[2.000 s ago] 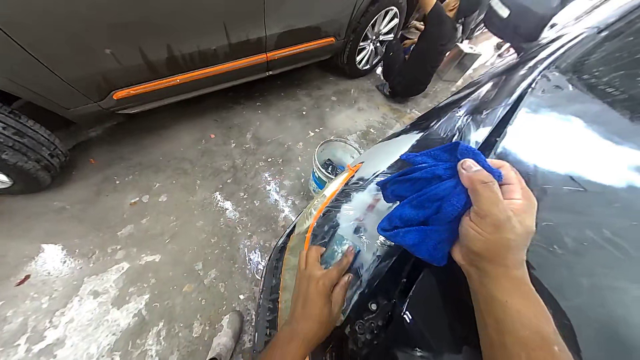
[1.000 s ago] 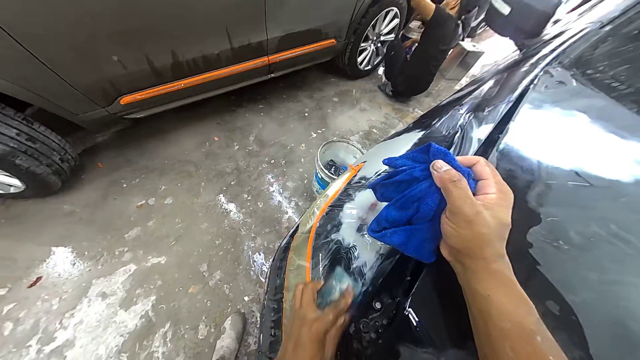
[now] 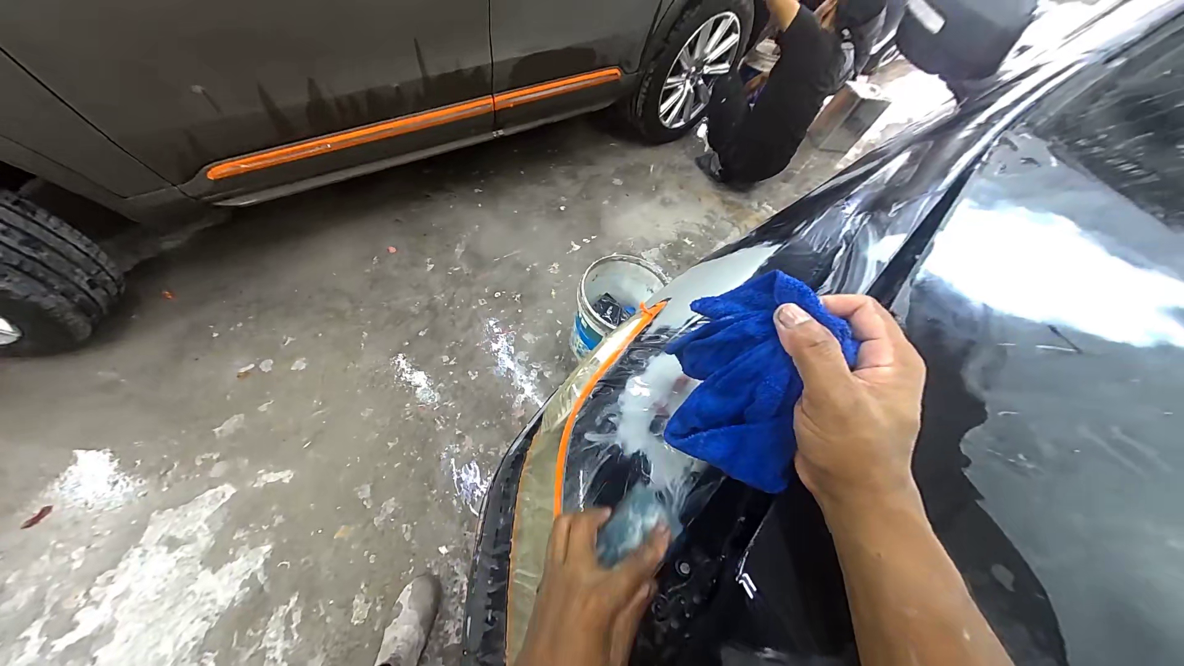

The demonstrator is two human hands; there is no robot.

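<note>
My right hand (image 3: 856,398) grips a bunched blue microfiber cloth (image 3: 749,388) above the black car fender. Lower down, my left hand (image 3: 597,573) holds a blurred grey-blue pad (image 3: 634,525) against the wet fender, its exact kind unclear. Whitish patches and milky smears (image 3: 647,407) mark the black paint (image 3: 592,462) beyond the pad. Orange masking tape (image 3: 578,416) curves along the fender, with tan masking tape (image 3: 532,555) outside it.
A bucket (image 3: 606,291) with dark items inside stands on the concrete floor past the fender. A grey car (image 3: 351,74) with an orange-taped strip is parked opposite. A person in dark clothes (image 3: 768,111) crouches by its wheel (image 3: 698,69). A shoe (image 3: 412,615) shows at the bottom.
Two seconds ago my left hand lay slightly farther up the fender; it is now lower, on the wet paint. My right hand has shifted a little left with the blue cloth still in it.
</note>
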